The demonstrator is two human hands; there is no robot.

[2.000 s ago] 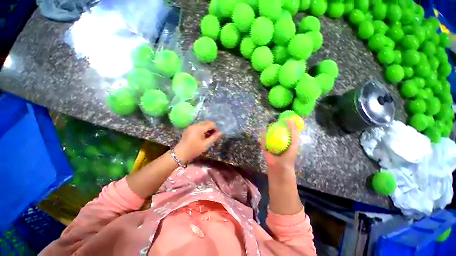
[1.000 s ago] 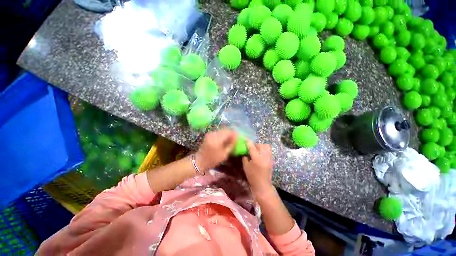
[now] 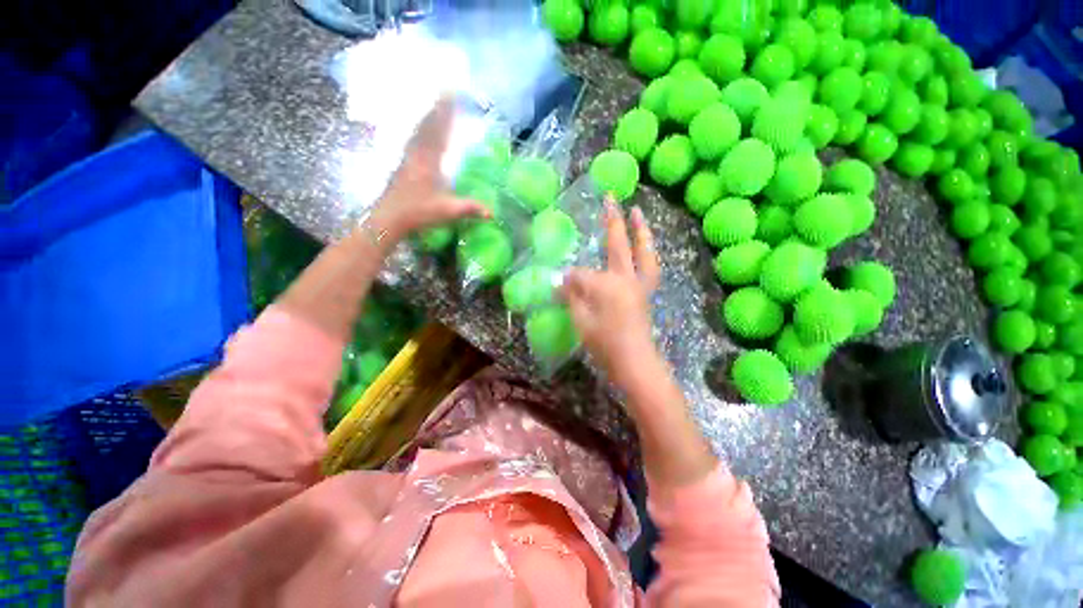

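Note:
Several bagged green balls (image 3: 552, 235) lie in a cluster on the left part of the speckled tabletop (image 3: 713, 442), blurred by clear film. Another bagged ball (image 3: 551, 331) lies at the near side of the cluster by the table edge. My left hand (image 3: 416, 190) is open above the left side of the cluster, at the glaring stack of empty bags (image 3: 398, 89). My right hand (image 3: 614, 285) is beside the cluster on the right, fingers apart, holding nothing visible. Loose spiky green balls (image 3: 789, 271) lie to the right.
A metal can (image 3: 950, 390) stands at the right, with white rags (image 3: 988, 496) and a single ball (image 3: 938, 576) nearby. A large heap of green balls (image 3: 1021, 273) curves along the far right. A blue container (image 3: 113, 279) is at the left, a yellow crate (image 3: 392, 392) below the edge.
A ball held between my hands with a bag now lies bagged by the cluster. My left hand has moved up over the bags. My right hand has opened. The view has shifted.

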